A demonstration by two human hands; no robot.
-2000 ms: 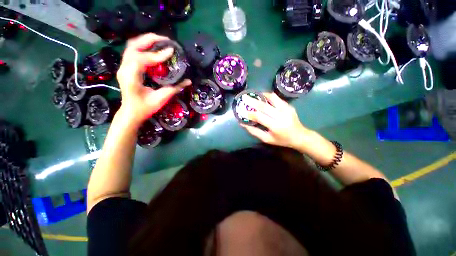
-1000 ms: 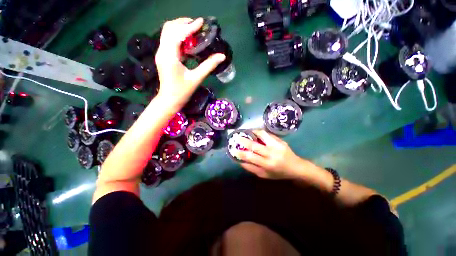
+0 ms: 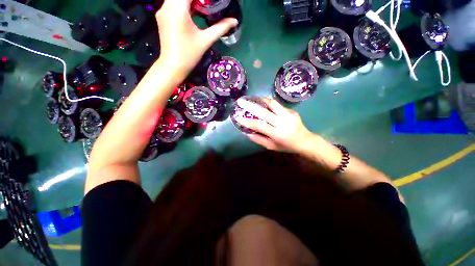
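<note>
My left hand (image 3: 179, 34) is at the top edge, partly cut off, with thumb and fingers around a black round LED unit (image 3: 212, 5) that shows some red. The clear bottle (image 3: 231, 37) stands partly hidden behind that hand and unit. My right hand (image 3: 276, 123) rests with its fingers over the face of another LED unit (image 3: 241, 115) near the bench's front edge. A magenta-lit unit (image 3: 226, 76), a silvery-faced unit (image 3: 200, 104) and a red-lit unit (image 3: 170, 124) stand between my arms. Another silvery-faced unit (image 3: 296, 81) stands beyond my right hand.
More LED units (image 3: 329, 48) stand at the right beside white cables (image 3: 396, 39). Smaller-looking units (image 3: 66, 127) and a white cable (image 3: 63, 65) are at the left. Face-down black units (image 3: 107, 23) lie beyond, near a pale perforated bar (image 3: 36, 23). Blue stools (image 3: 427, 118) are below.
My left hand has carried its unit from over the grouped units to beside the bottle, away from me. My right hand remains on its unit. The camera view has also shifted.
</note>
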